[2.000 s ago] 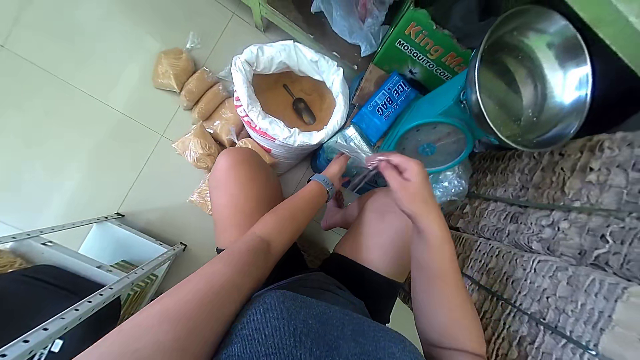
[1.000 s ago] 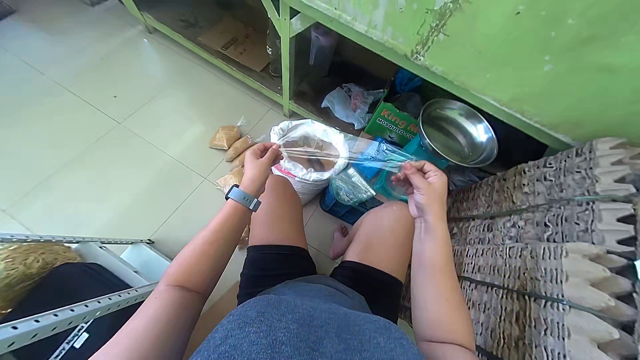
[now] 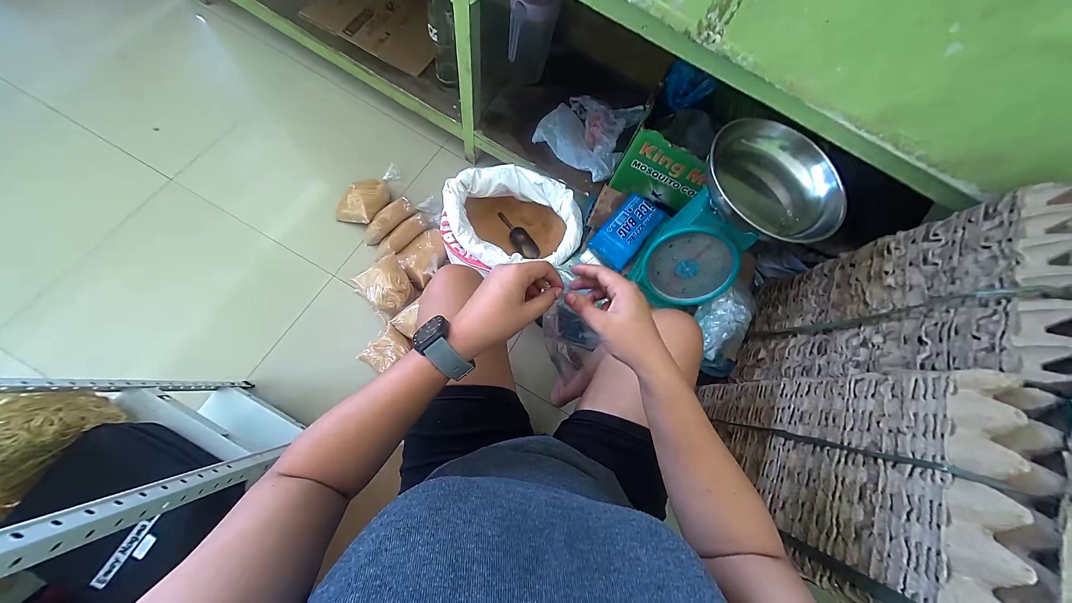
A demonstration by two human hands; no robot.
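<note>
My left hand point(image 3: 526, 300), with a watch on its wrist, pinches the top of a clear plastic bag point(image 3: 569, 343) that hangs between my knees. My right hand point(image 3: 610, 310) is at the same edge of the bag, thumb and fingers close together on the film. Just beyond my left hand stands an open white sack point(image 3: 465, 197) of brown granules, with a dark scoop point(image 3: 523, 241) lying on them. Several filled clear bags point(image 3: 383, 285) lie left of the sack. A teal dial scale point(image 3: 691, 264) is beyond my right hand, beside a blue packet of ice bags point(image 3: 626, 230).
A steel bowl point(image 3: 779, 180) sits behind the scale, next to a green mosquito coil box point(image 3: 657, 172). Stacked egg trays point(image 3: 863, 402) stand close on my right. A perforated metal rack point(image 3: 142, 502) is at lower left. A green shelf frame point(image 3: 466, 84) runs across the back.
One second ago my hands held the clear film stretched wide apart. Now they are close together and the bag hangs down between my knees.
</note>
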